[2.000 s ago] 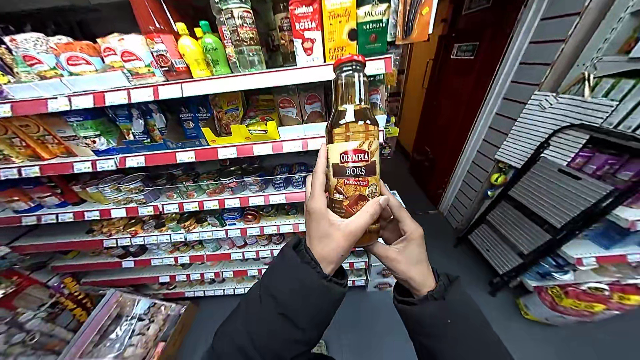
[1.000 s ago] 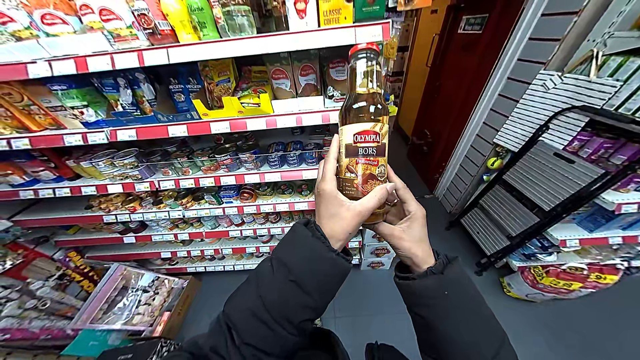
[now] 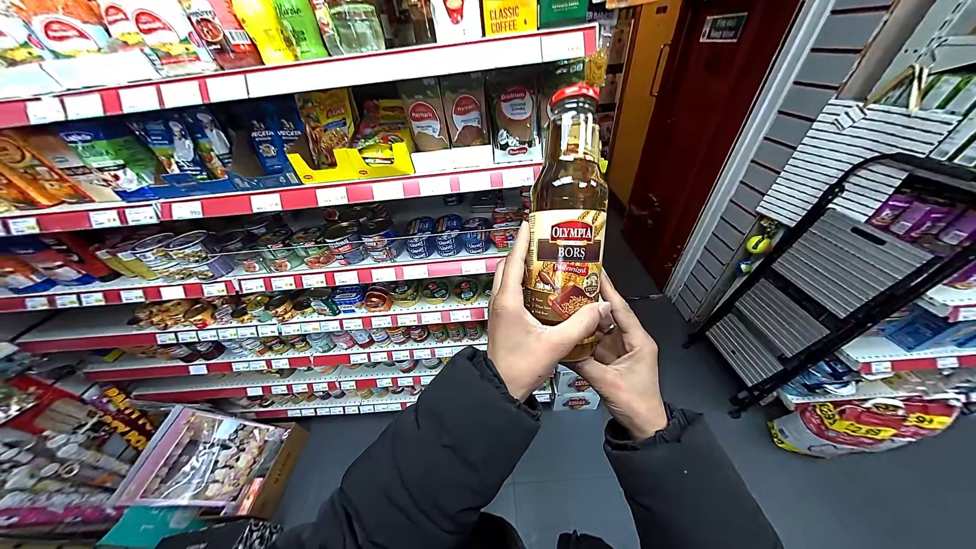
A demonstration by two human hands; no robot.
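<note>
An Olympia glass bottle of bors (image 3: 568,229) with a red lid and amber-brown liquid stands nearly upright in front of me, its printed front label facing me. My left hand (image 3: 534,320) is wrapped around its lower left side, the thumb lying across the front below the label. At the lower right, my right hand (image 3: 625,358) supports the bottle near its base, a ring showing on a finger. Part of the right fingers is hidden behind the bottle and the left thumb. Both wrists are in black padded sleeves.
Store shelves (image 3: 335,191) with packets, cans and jars fill the left and centre. A folding step ladder (image 3: 808,282) leans at the right, by shelves of goods. A dark red door (image 3: 694,114) stands behind. An open cardboard box of packets (image 3: 213,465) is at the lower left.
Both hands keep hold of the bottle throughout. The view has tipped downward, showing less of the top shelf and more of the floor.
</note>
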